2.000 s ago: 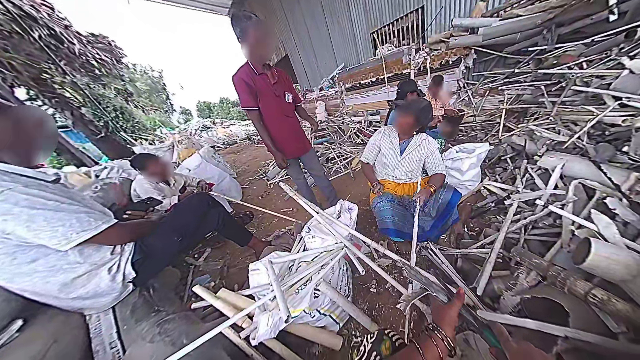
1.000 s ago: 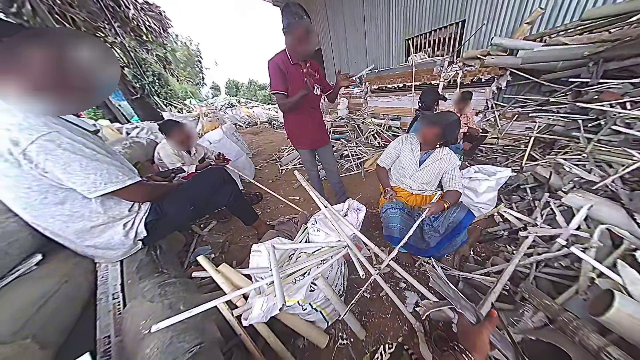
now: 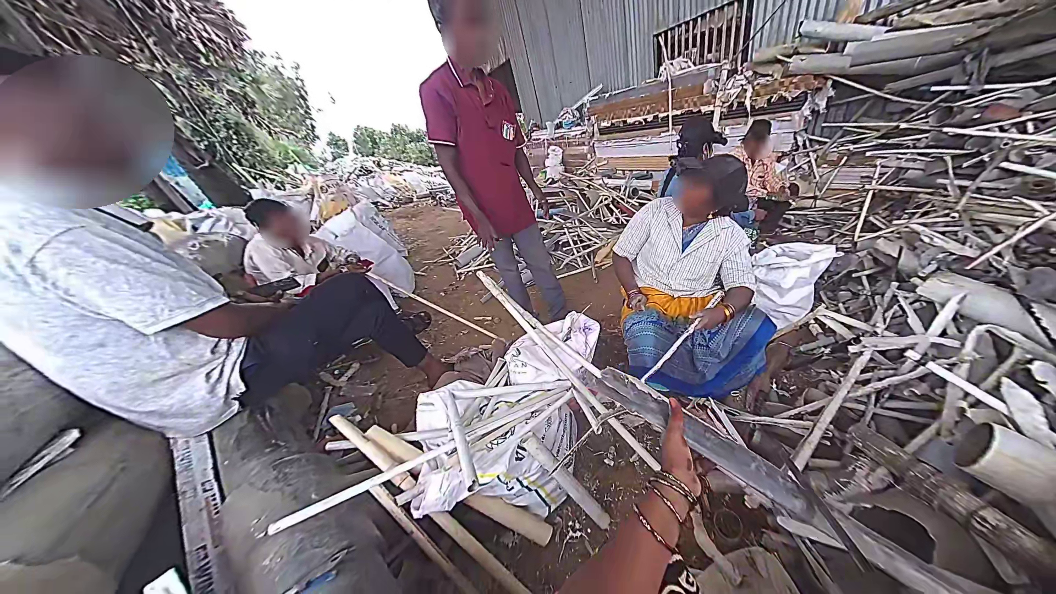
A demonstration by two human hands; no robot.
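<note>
My left hand (image 3: 681, 462), with bangles at the wrist, is at the lower centre right. Its thumb points up against the near edge of a long, flattened grey plastic pipe piece (image 3: 734, 458), and its fingers are hidden behind. This piece slants from the centre down to the lower right corner. Thin white pipes (image 3: 536, 330) cross beyond its upper end. White woven sacks (image 3: 528, 474) lie left of my hand, with white pipe lengths (image 3: 363, 493) on top and thicker cream pipes (image 3: 511, 520) beside them. My right hand is not in view.
A person in a striped shirt (image 3: 685, 247) sits ahead holding a thin stick. Another in a maroon shirt (image 3: 487, 165) stands behind the sacks. Two people sit at the left (image 3: 107, 305) (image 3: 285, 247), others at the back. Piled scrap pipes (image 3: 949, 247) fill the right side.
The long grey piece now reaches further up and left, with my left hand on it. The standing person's raised hands have come down. The view has shifted.
</note>
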